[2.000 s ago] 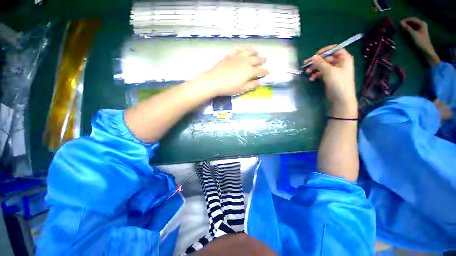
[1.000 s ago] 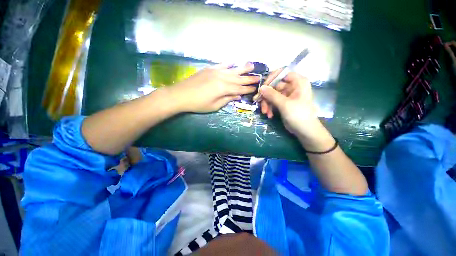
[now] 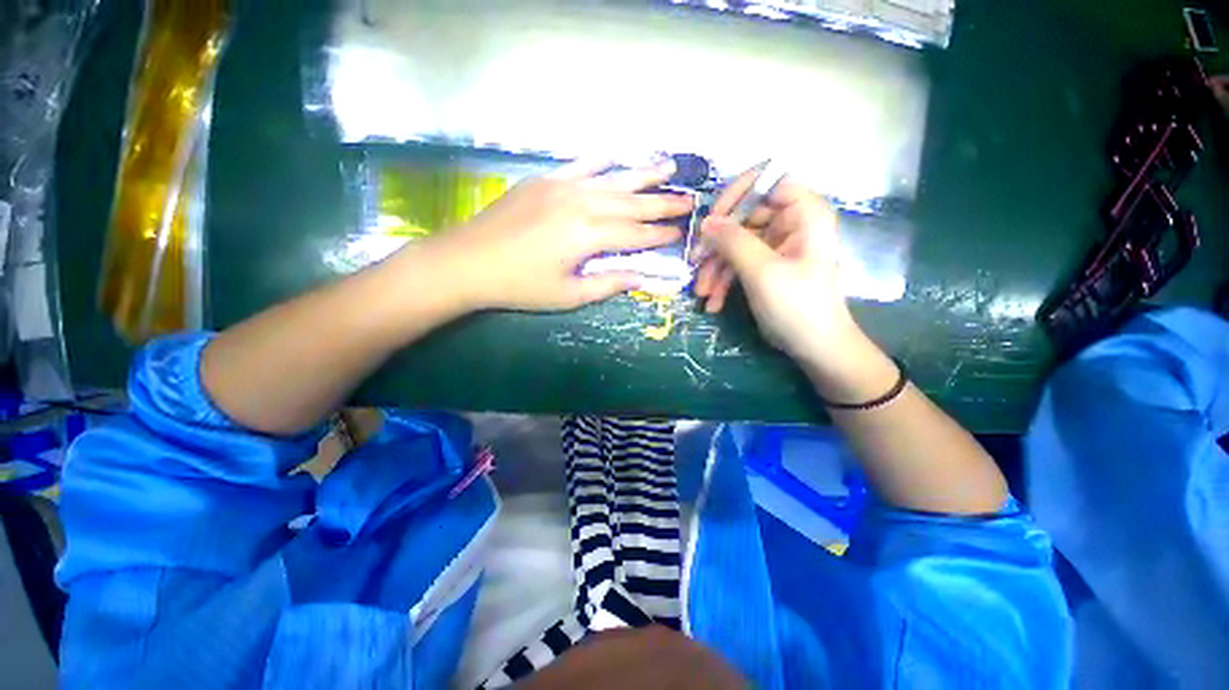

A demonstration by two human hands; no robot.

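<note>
An LCD module (image 3: 694, 232) lies on the bench, mostly hidden under my left hand; its pale right edge shows. A small black part (image 3: 691, 170) is at its top edge. An orange-gold flex cable (image 3: 659, 316) sticks out at its near edge. My left hand (image 3: 573, 240) lies palm down with its fingers across the module, holding it. My right hand (image 3: 779, 263) is at the module's right edge, its fingers pinched around the tweezers (image 3: 741, 186), whose dark upper end points up and right. The tweezer tips are hidden by the fingers.
Amber tape pieces (image 3: 438, 200) lie left of my left hand. A glaring liner sheet (image 3: 620, 95) and an adhesive sheet (image 3: 863, 16) lie beyond. Amber strips (image 3: 162, 175) and a clear bag (image 3: 34, 108) are at left. Red-edged dark parts (image 3: 1139, 202) and a neighbour's blue sleeve (image 3: 1139, 445) are at right.
My right hand came from the right to the module, and my left hand moved down onto it. Since one second ago the tweezers have tilted and the orange cable shows more. The view has shifted.
</note>
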